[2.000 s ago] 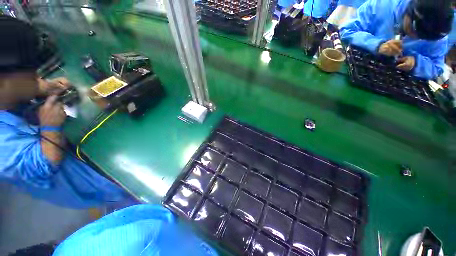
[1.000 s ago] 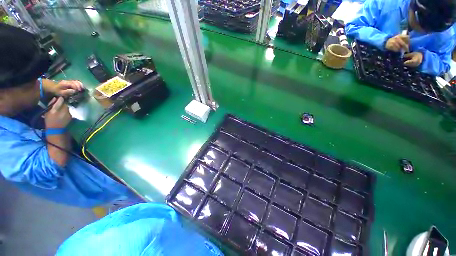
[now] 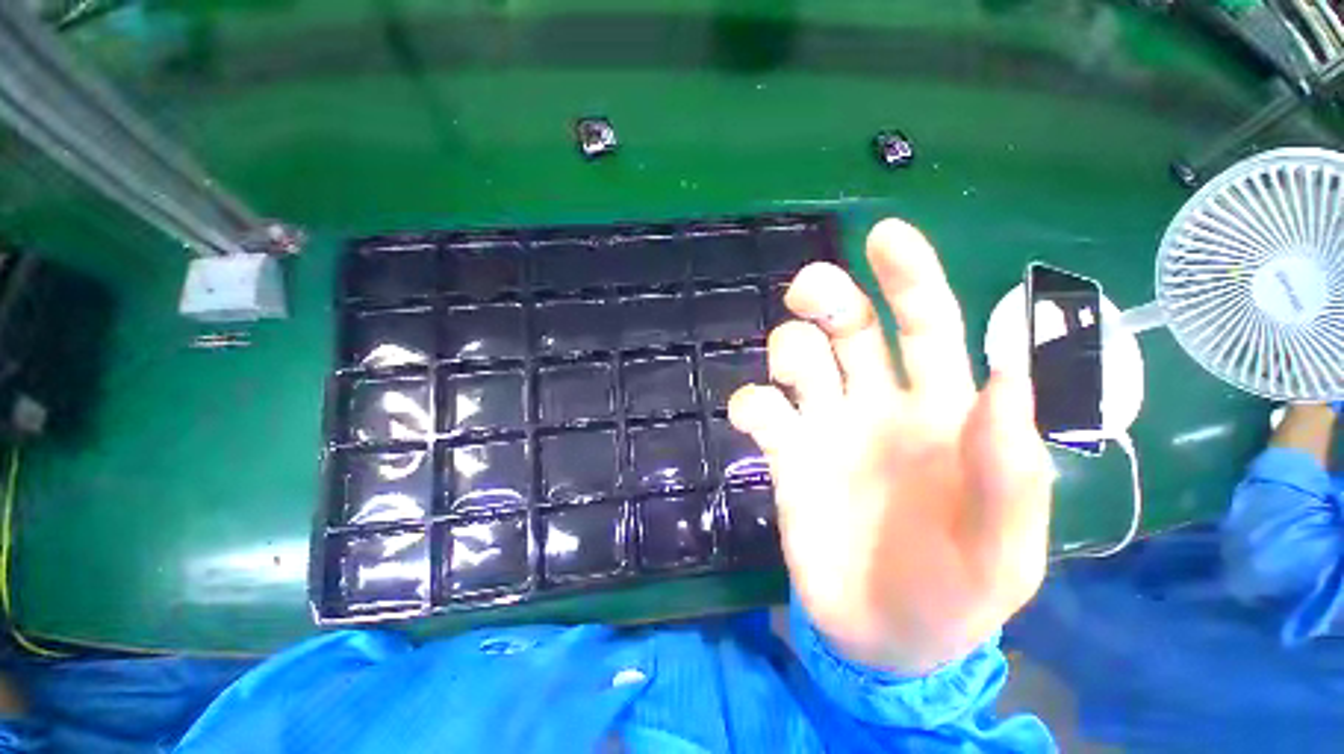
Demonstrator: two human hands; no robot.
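My right hand (image 3: 914,486) is bare and raised over the right part of the black blister tray, close to the camera. Its palm faces me, the fingers are spread and slightly bent, and nothing shows in it. It hides some right-hand pockets. The glossy black tray (image 3: 578,390) lies flat on the green mat, its visible pockets showing only glare. Two small dark units lie on the mat beyond the tray, one at the middle (image 3: 596,137) and one further right (image 3: 893,148). My left hand is not in view.
A smartphone (image 3: 1064,357) leans on a round white base right of my hand, with a white cable. A white fan (image 3: 1279,283) stands at the far right, near another person's blue sleeve (image 3: 1279,508). A metal upright (image 3: 126,133) and white block (image 3: 233,286) stand left.
The view has swung right and down, so the tray sits squarer and the fan shows. My right hand has come into view over the tray. The neighbour on the left is out of view.
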